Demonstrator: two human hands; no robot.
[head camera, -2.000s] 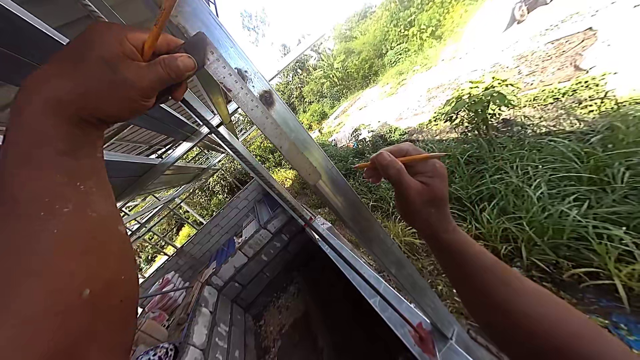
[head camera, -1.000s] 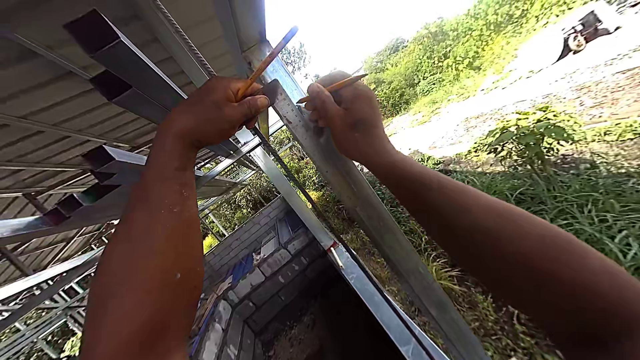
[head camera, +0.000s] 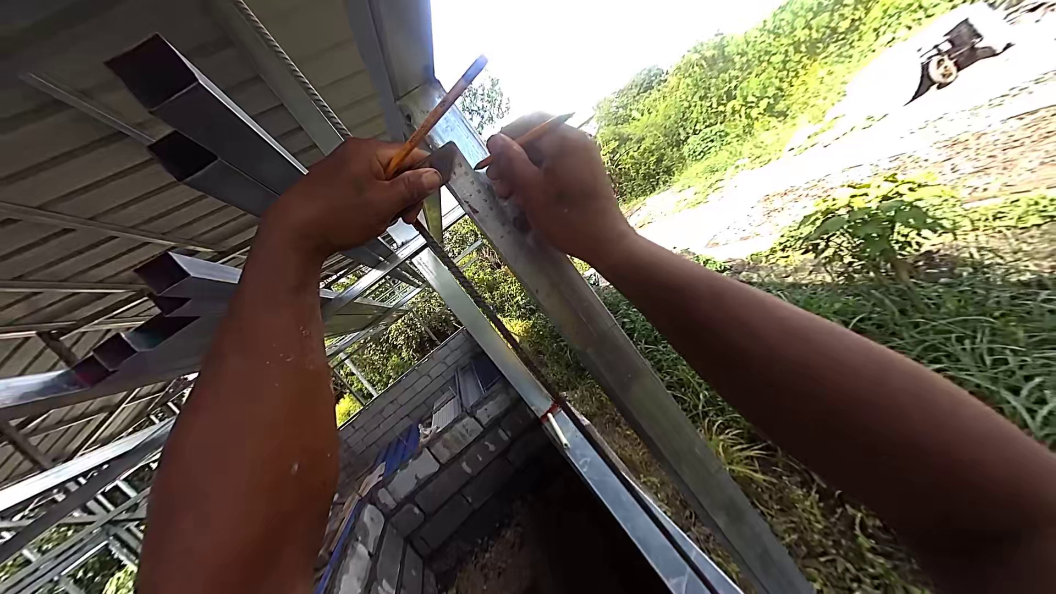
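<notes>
My left hand (head camera: 359, 194) grips the upper end of a long grey metal straightedge (head camera: 569, 305) with small marks along it. A stick with an orange shaft and bluish tip (head camera: 437, 111) is held between its thumb and fingers, pointing up. My right hand (head camera: 557, 181) holds a pencil (head camera: 528, 142), its point down at the edge of the straightedge, close to my left hand. Just behind the straightedge's top stands a shiny metal member (head camera: 454, 128). Whether the pencil point touches metal cannot be told.
Open-ended metal tubes (head camera: 223, 124) jut out at the left beneath a corrugated roof (head camera: 74, 181). A galvanized steel beam (head camera: 594, 470) and a ribbed bar run below the hands. A concrete block wall (head camera: 445, 470) stands lower down. Grass (head camera: 932, 330) and a small machine (head camera: 949, 62) are at the right.
My right hand has moved from beside the middle of the straightedge up to its top end, near my left hand. The view has shifted, showing more of the roof and tubes.
</notes>
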